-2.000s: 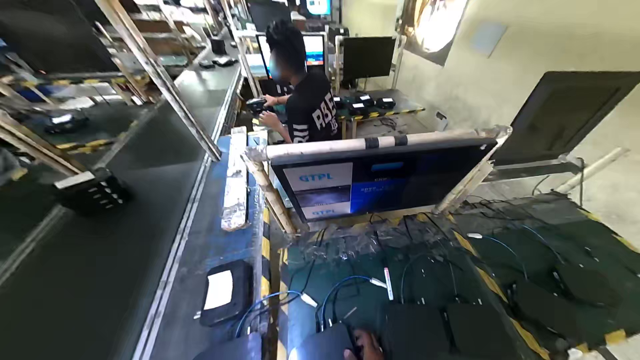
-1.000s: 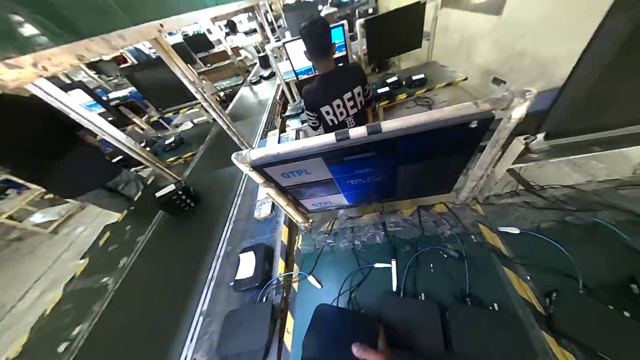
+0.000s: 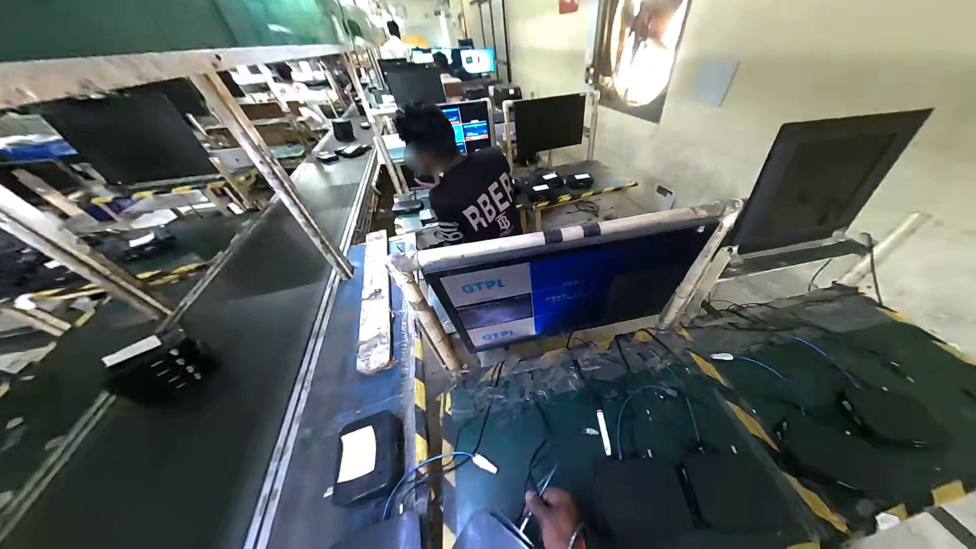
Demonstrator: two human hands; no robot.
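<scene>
My right hand [image 3: 555,517] is at the bottom edge, right of a black box [image 3: 488,532] that is partly cut off by the frame. Its fingers are closed around a thin cable [image 3: 546,482] near the back of that box. Dark cables run up from there over the green mat. Two more black boxes [image 3: 639,499] [image 3: 736,496] lie side by side to the right of the hand. Above them rests a white and red pen-like stick [image 3: 604,432]. A blue cable with a white plug [image 3: 484,463] lies to the left. My left hand is out of view.
A lit monitor [image 3: 564,293] in a pipe frame stands behind the mat. A black box with a white label [image 3: 370,457] sits on the blue ledge. Left runs a dark conveyor belt [image 3: 206,450] carrying a black device [image 3: 156,366]. A person [image 3: 476,191] works beyond the monitor.
My right hand has shifted from the box's top surface to the cables behind it. On the belt, the black device's place in view has changed. The view has swung about.
</scene>
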